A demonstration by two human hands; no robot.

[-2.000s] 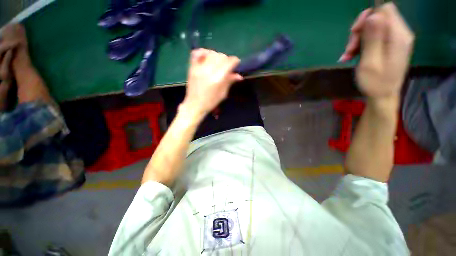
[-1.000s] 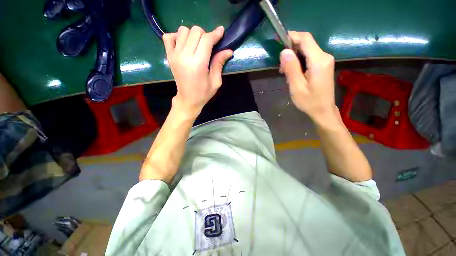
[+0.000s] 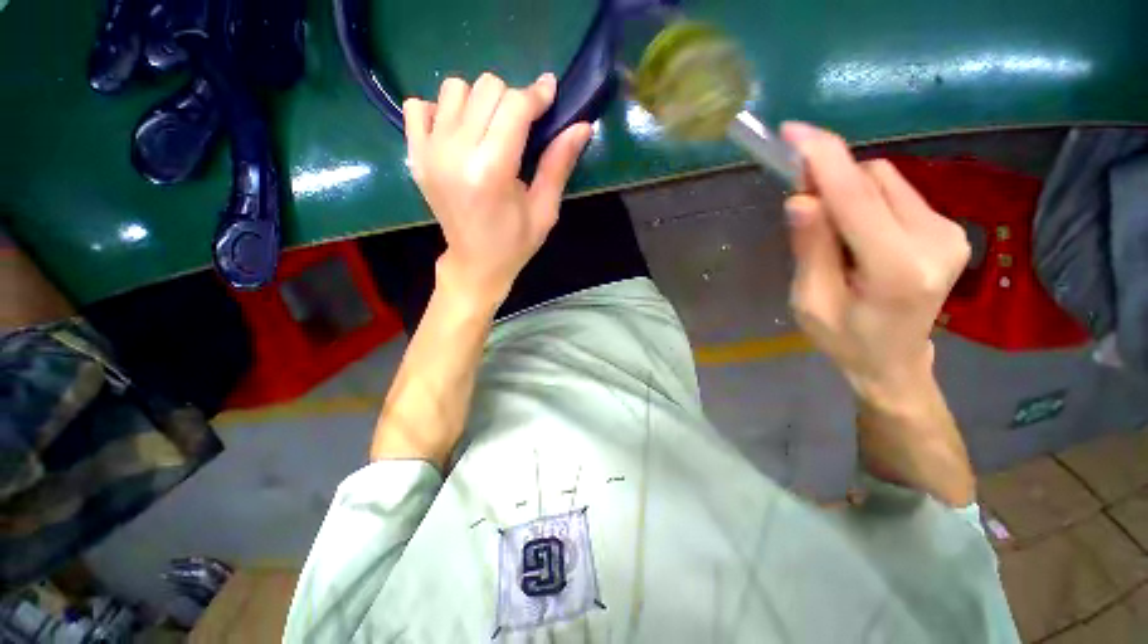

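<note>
My left hand (image 3: 485,183) grips a dark navy curved plastic piece (image 3: 585,82) at the edge of the green bench (image 3: 441,38). A thinner curved part of the same colour (image 3: 365,66) runs up from beside my fingers, so the whole looks like an open loop; its top is cut off by the picture's edge. My right hand (image 3: 869,252) is shut on the mallet. The mallet's yellow-green head (image 3: 692,82) is blurred and sits just right of the thicker part; whether it touches cannot be told. Its silvery shaft (image 3: 765,145) runs to my fingers.
Several dark plastic arms with round ends (image 3: 248,239) lie on the bench at left. Red stools (image 3: 315,321) stand under the bench edge on both sides. A person's camouflage-patterned clothing (image 3: 88,440) shows at left, grey clothing (image 3: 1095,252) at right. Brown cardboard (image 3: 1070,528) lies at lower right.
My right hand has moved right and slightly down from a second ago, and the mallet's yellow-green head has come into view. My left hand stays on the curved piece.
</note>
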